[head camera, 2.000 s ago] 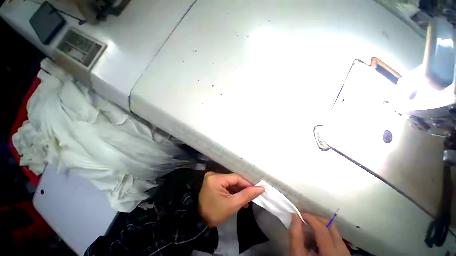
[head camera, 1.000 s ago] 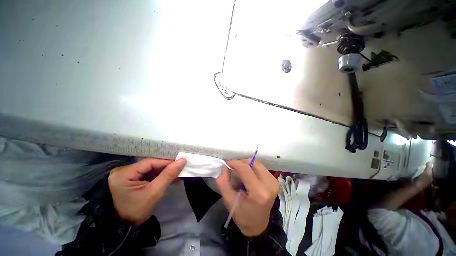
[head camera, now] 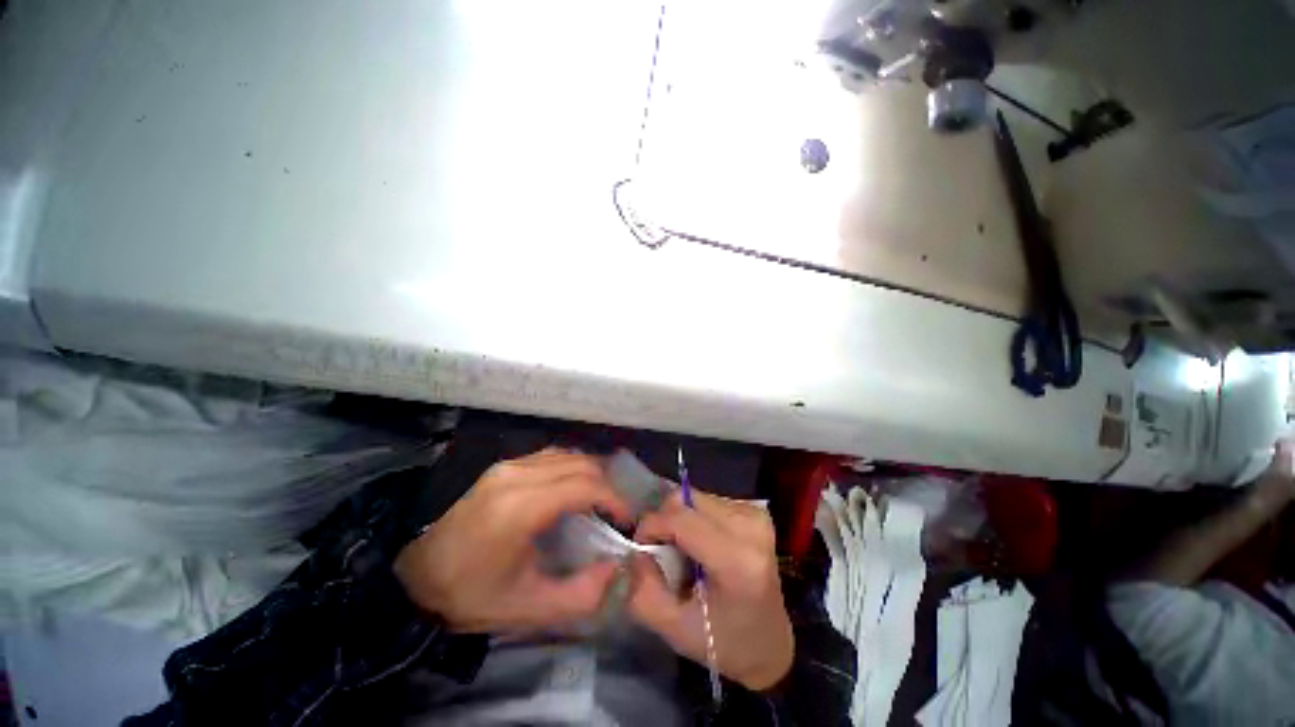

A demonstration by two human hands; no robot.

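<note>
A small white cloth piece is held between both hands over my lap, just below the table's front edge. It is bent and blurred, so its exact fold cannot be told. My left hand grips its left part, and that hand is blurred. My right hand pinches its right end and also holds a thin purple-blue marking pen. The pen stands nearly upright between the fingers, with its tip upward.
Dark-handled shears lie on the white machine table, below the machine head. White strips hang over a red basket at right. White garments are heaped at left. Another person's arm shows at far right.
Both hands have drawn back from the table edge toward my lap. The cloth, flat and stretched before, is now bent between the fingers. The view has shifted slightly, showing more of the red basket.
</note>
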